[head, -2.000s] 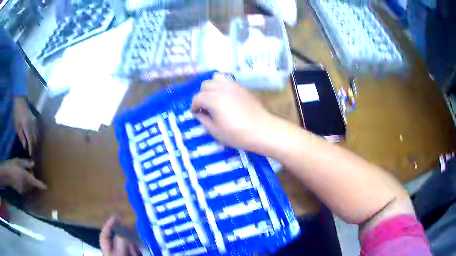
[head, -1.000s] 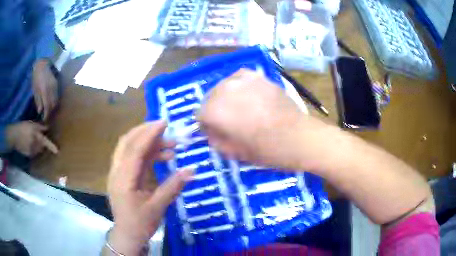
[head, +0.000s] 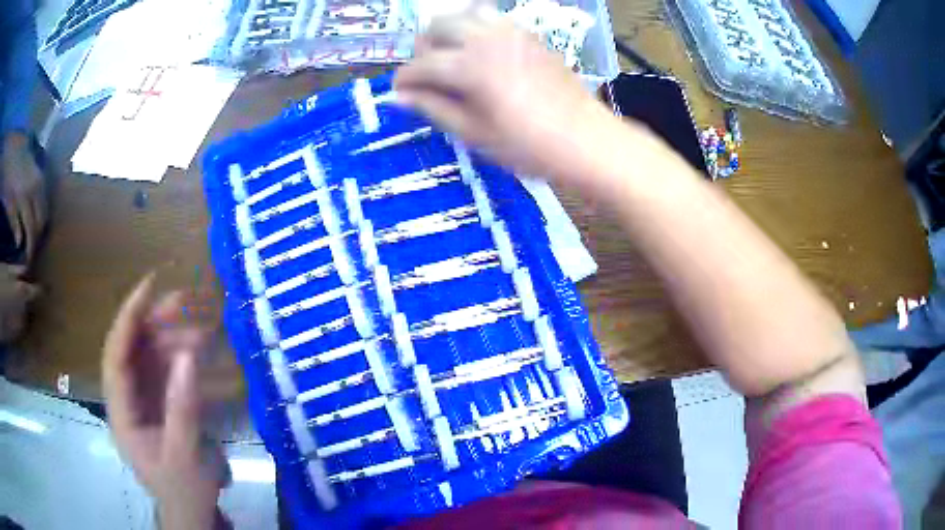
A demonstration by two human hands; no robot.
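The blue blister tray [head: 223,280] lies tilted in front of me, its near end over my lap and its far end over the table edge. Two columns of white and metallic shaft assemblies [head: 446,271] lie across it, with white plastic ends [head: 363,238] in lines. My right hand [head: 487,88] is above the tray's far right corner, fingers bent and blurred; a white piece shows under the fingertips, and whether it is held cannot be told. My left hand [head: 166,399] is off the tray's left side, blurred, fingers apart, holding nothing visible.
A smartphone [head: 655,112] and beaded charm [head: 720,151] lie right of my forearm. A parts box [head: 598,41] and clear filled trays [head: 762,57] stand at the back. Marked paper [head: 155,116] lies left. Another person's hand [head: 23,197] is at the far left edge.
My left hand has moved off the tray to the left. My right hand has moved up from the tray's middle to its far end. More of the rods now show.
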